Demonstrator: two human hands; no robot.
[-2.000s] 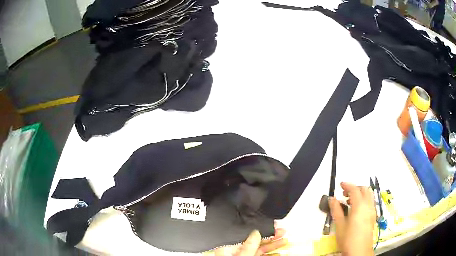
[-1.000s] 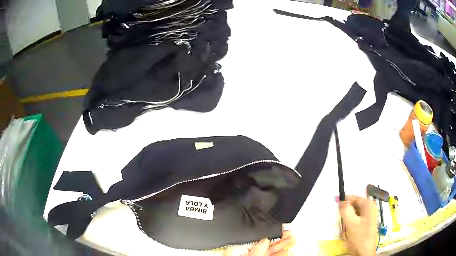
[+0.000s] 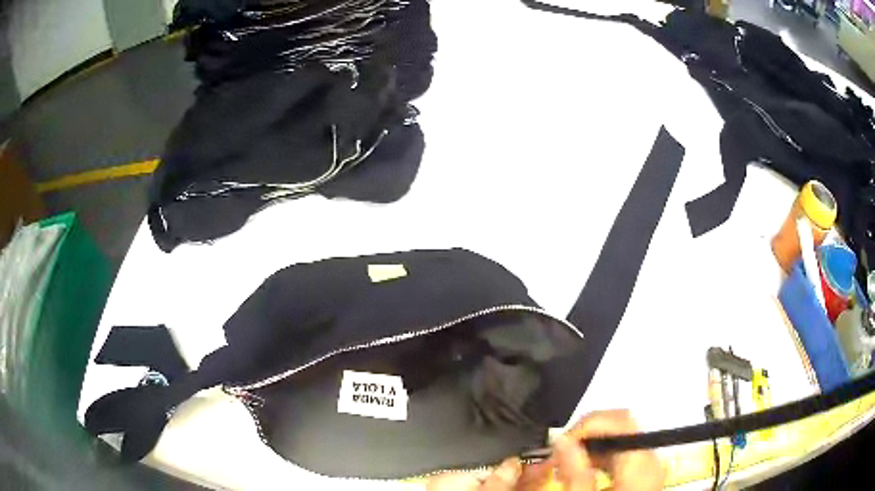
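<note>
A black bag body [image 3: 355, 297] lies open on the white table, its curved zipper showing and a white label [image 3: 372, 395] on the dark lining. A cream sticker is on the outside. Its black strap [image 3: 624, 259] runs up to the right. My right hand [image 3: 609, 451] is shut on a long thin black stick [image 3: 748, 422], whose metallic tip is at the bag's lower right edge. My left hand [image 3: 489, 477] is at that same edge, cut off by the frame's bottom; its fingers are partly hidden, so its hold is unclear.
Stacked black bags [image 3: 288, 144] stand at the back left, a loose bag heap [image 3: 777, 115] at the far right. A blue tray [image 3: 814, 331] with bottles is at the right. A dark block [image 3: 729, 364], snips and a yellow cutter [image 3: 761, 388] lie near the yellow-taped edge. A green bin [image 3: 67, 307] is left.
My right hand has picked up the stick and moved left to the bag's edge; the stick has swung from lying upright in view to pointing right. The dark block has moved right, beside the snips.
</note>
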